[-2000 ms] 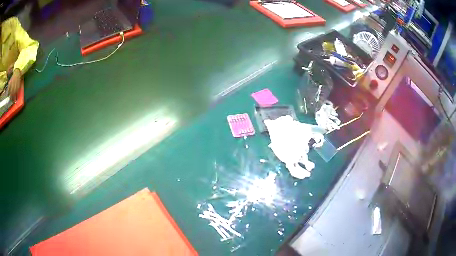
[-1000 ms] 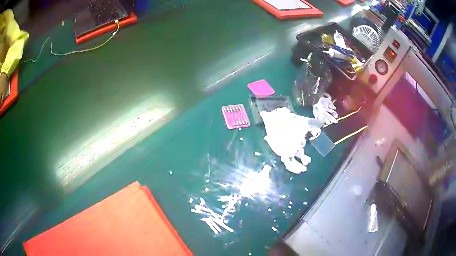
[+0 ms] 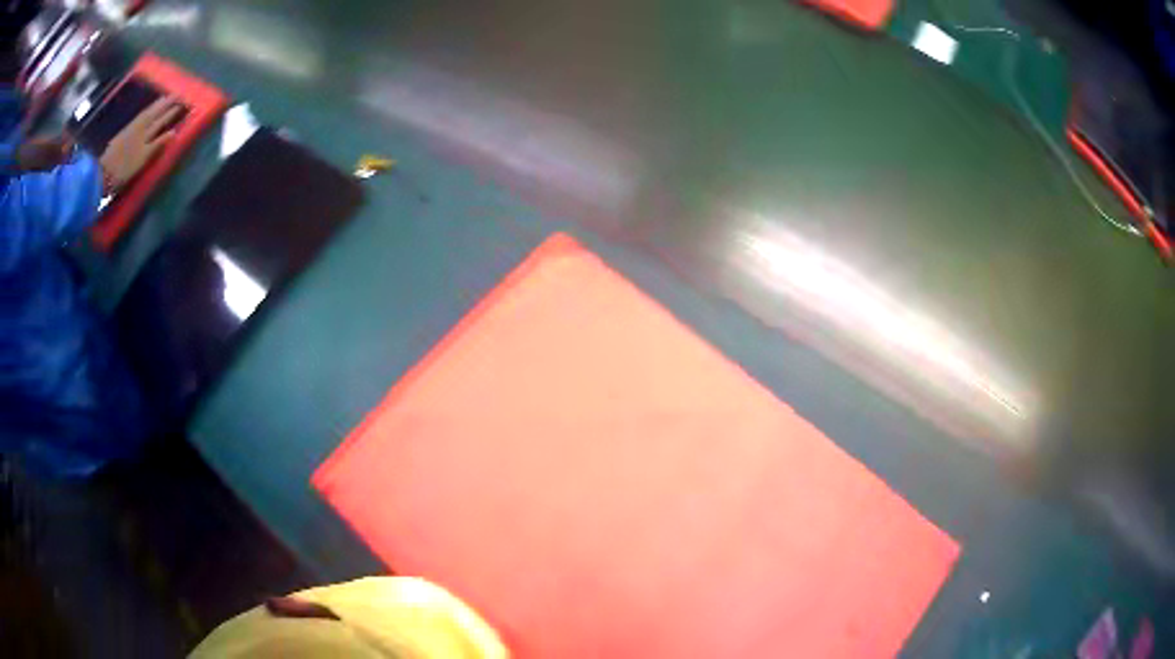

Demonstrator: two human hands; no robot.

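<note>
A large orange-red foam pad [image 3: 644, 476] lies flat on the green bench in front of me, with nothing on its visible top. Its lower edge is cut off by the frame. Yellow cloth [image 3: 367, 624], which looks like my own clothing, covers its lower left part. Neither my left hand nor my right hand is in the picture.
A person in a blue smock [image 3: 58, 309] at the left has a hand [image 3: 139, 144] over an orange-framed panel. Glossy dark panels [image 3: 277, 213] lie between us, near a small yellow piece [image 3: 374, 166]. A cable [image 3: 1076, 167] runs at the upper right. Pink pieces [image 3: 1099, 636] show lower right.
The view has swung left. The foam pad has moved from the lower left to the middle, and the blue-smocked person has come in. The white heap, slivers, bin and machine are out of view.
</note>
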